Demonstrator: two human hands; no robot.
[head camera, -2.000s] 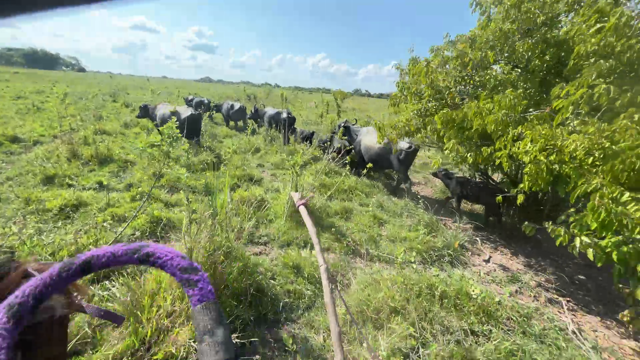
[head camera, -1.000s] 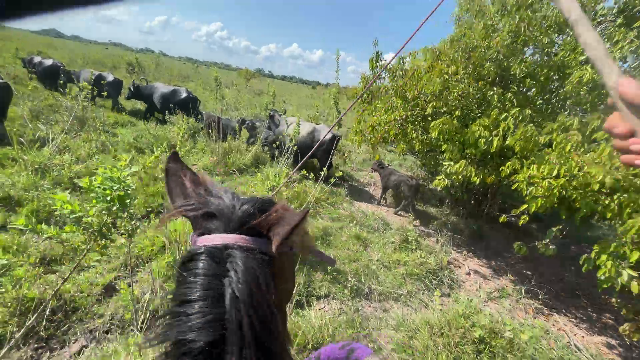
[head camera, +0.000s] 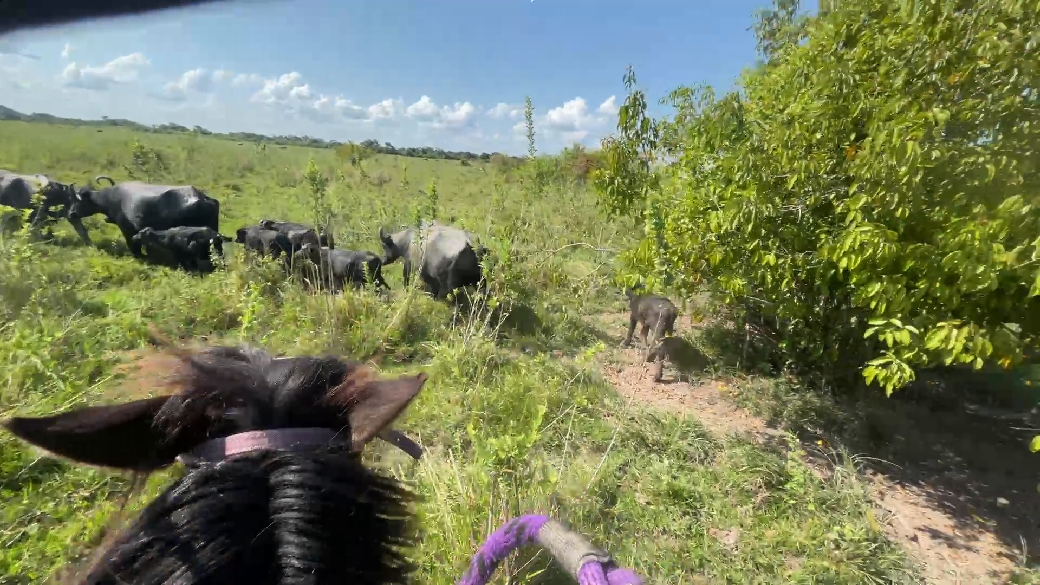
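Neither of my hands is in view. The dark mane and head of a horse (head camera: 284, 487) fill the lower left, its ears spread to both sides and a pale purple headstall strap (head camera: 272, 441) behind them. At the bottom edge, right of the mane, a purple-wrapped loop (head camera: 508, 543) with a grey section arches up; what holds it is hidden. Ahead, several dark water buffalo stand in the grass, among them an adult (head camera: 154, 207) at left and a greyish adult (head camera: 439, 258) near the middle. Smaller calves (head camera: 345, 266) are between them. One calf (head camera: 652, 315) stands apart on the dirt path.
Large leafy bushes (head camera: 853, 203) line the right side, with deep shade under them. A bare dirt path (head camera: 934, 520) runs from the lower right towards the lone calf. Tall grass and weeds (head camera: 504, 439) cover the ground ahead, with a distant tree line beyond.
The hand with the stick at the right edge and the thin red cord have left the view. The lone calf now faces away. More of the purple loop shows than one second ago.
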